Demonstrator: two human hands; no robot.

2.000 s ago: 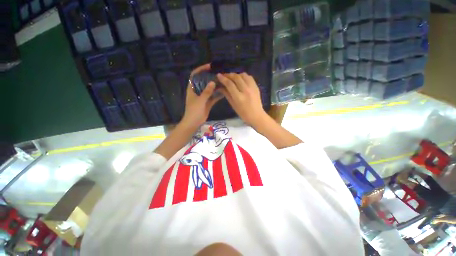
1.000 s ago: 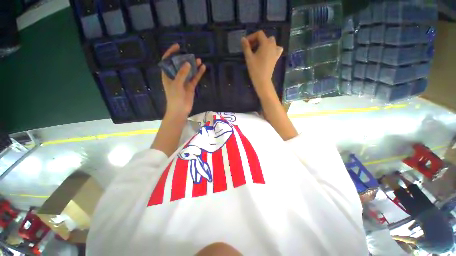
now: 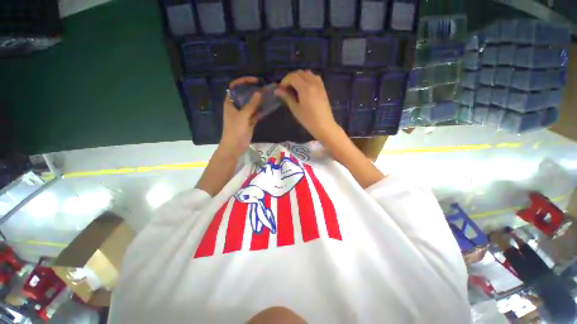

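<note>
The black tray (image 3: 253, 50) lies on the green bench in front of me. Its back row of dark, blue-edged housings shows pale grey pieces at their near ends. One sideways housing (image 3: 380, 52) at the right has a grey piece at its left end. The front-row housings (image 3: 363, 101) show no pale piece. My left hand (image 3: 239, 117) holds a small stack of grey-blue keypads (image 3: 243, 95) above the tray's front row. My right hand (image 3: 305, 101) pinches a grey piece (image 3: 269, 100) beside that stack. The fingers partly hide the piece.
A clear blister tray (image 3: 436, 76) lies right of the black tray, with a stack of filled blister trays (image 3: 519, 76) beyond it. Dark stacked trays (image 3: 28, 25) stand at the far left. A cardboard box (image 3: 95, 253) and plastic stools (image 3: 543, 214) are on the floor.
The black tray now appears farther right in view. My right hand has left the sideways housing, where a grey piece lies, and come back to the stack in my left hand.
</note>
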